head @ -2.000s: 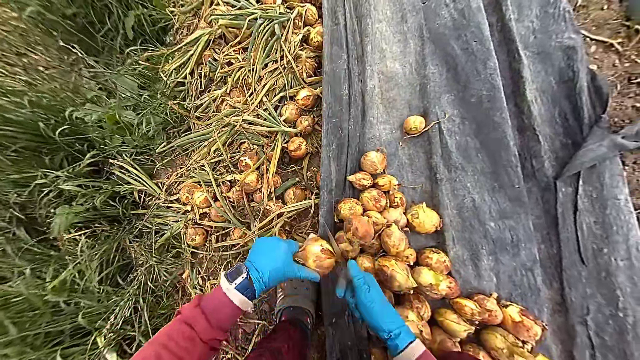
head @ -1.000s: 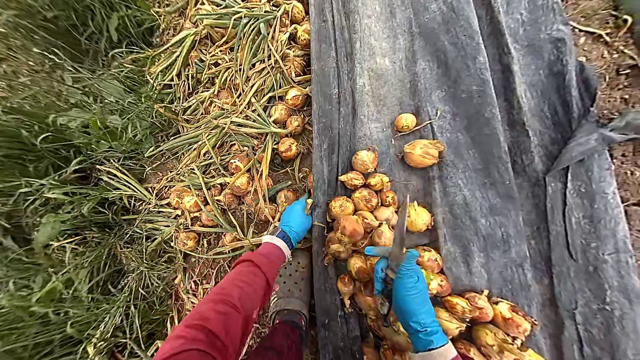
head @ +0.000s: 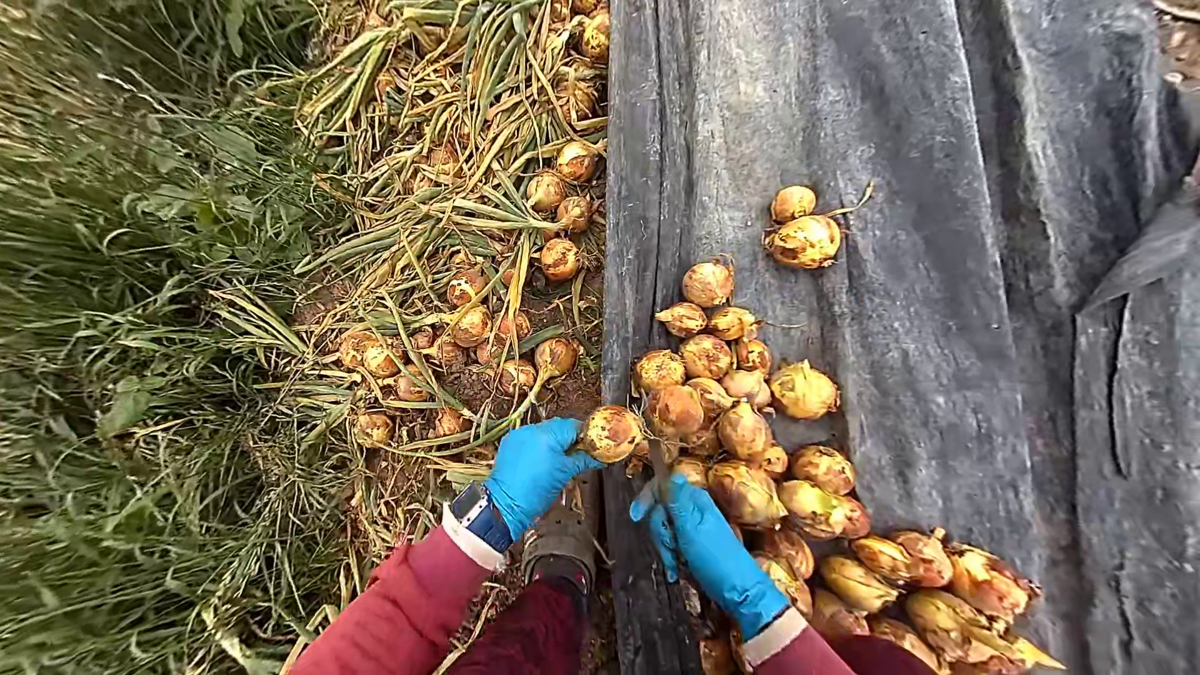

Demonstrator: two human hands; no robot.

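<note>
In a blue glove, my left hand holds a yellow onion with its green top at the sheet's left edge. Just right of that onion, my gloved right hand grips a knife, its blade pointing up and blurred; the handle is mostly hidden by the fingers. Beyond and beside my right hand lies a heap of trimmed onions on the dark fabric sheet. Two onions touch each other farther up the sheet, apart from the heap.
The dark fabric sheet has folds along its right side. Left of it, onions with long, drying tops lie on the soil. Tall green grass borders them at the far left. A shoe stands below my left hand.
My left hand, low at the sheet's left edge a second ago, now holds up an onion near the knife. An onion has joined the single one farther up the sheet since the earliest frame.
</note>
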